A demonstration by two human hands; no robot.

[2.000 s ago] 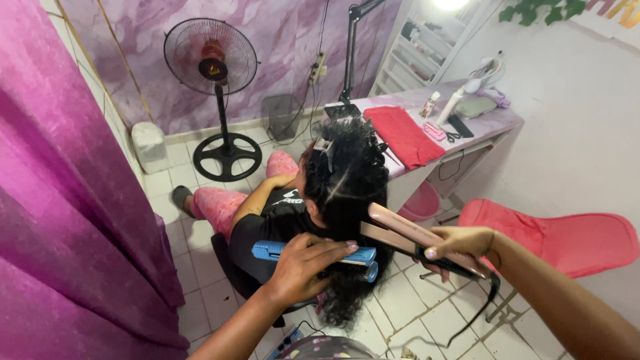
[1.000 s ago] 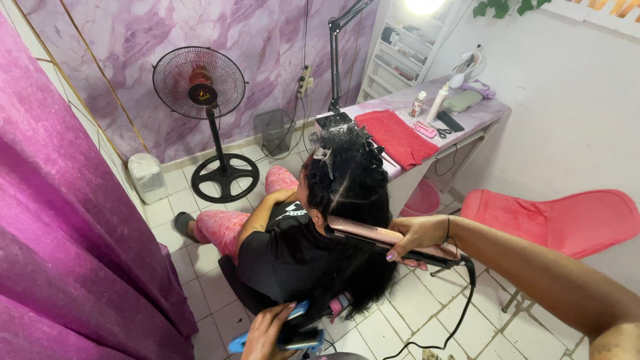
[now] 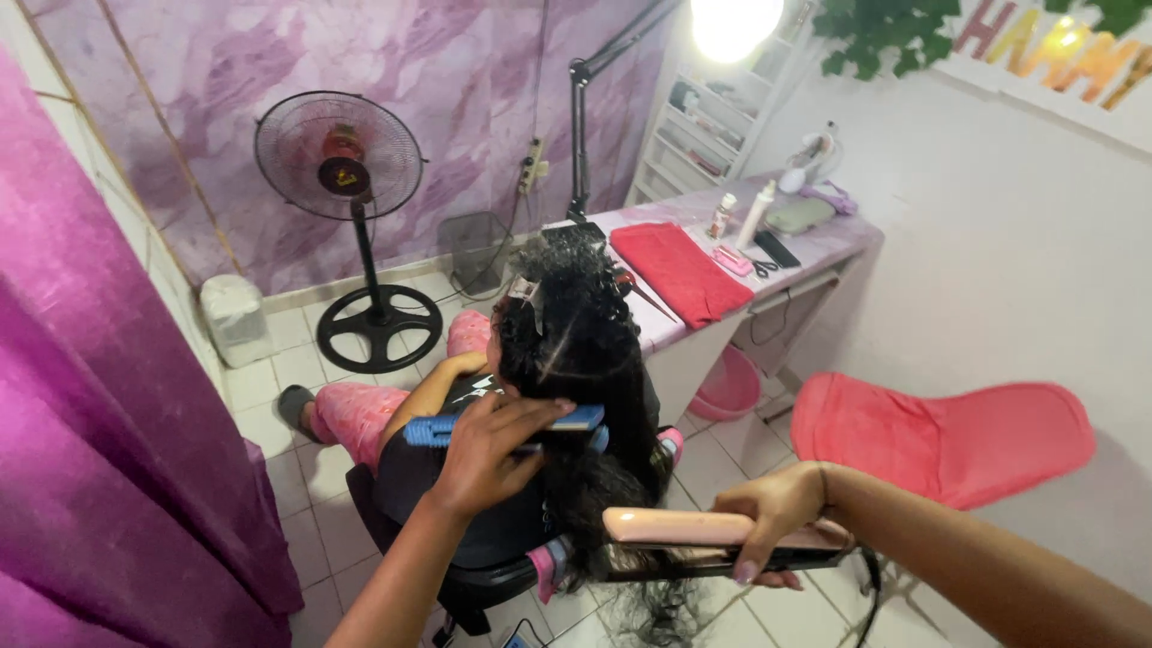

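A person with long dark hair (image 3: 576, 333), parted and partly clipped up, sits with their back to me. My left hand (image 3: 490, 450) grips a blue two-armed hair tool (image 3: 432, 430), its bars at the hair beside the neck. Lower and to the right, my right hand (image 3: 774, 517) holds a rose-gold hair straightener (image 3: 675, 525), its plates around or beside the loose lower hair; which of the two cannot be told. A metal hair clip (image 3: 523, 289) sits on the upper left of the head.
A pedestal fan (image 3: 342, 175) stands at the back left. On the side table (image 3: 643, 337) lie a red towel (image 3: 679, 270), bottles and scissors (image 3: 764, 268). A red-covered chair (image 3: 945, 441) stands at right, a purple curtain (image 3: 117, 405) hangs at left. The straightener's cord (image 3: 871, 594) hangs down.
My left hand has come back up to the neck with the blue tool, from lower down a second ago. My right hand has moved the straightener down from beside the head to the lower hair.
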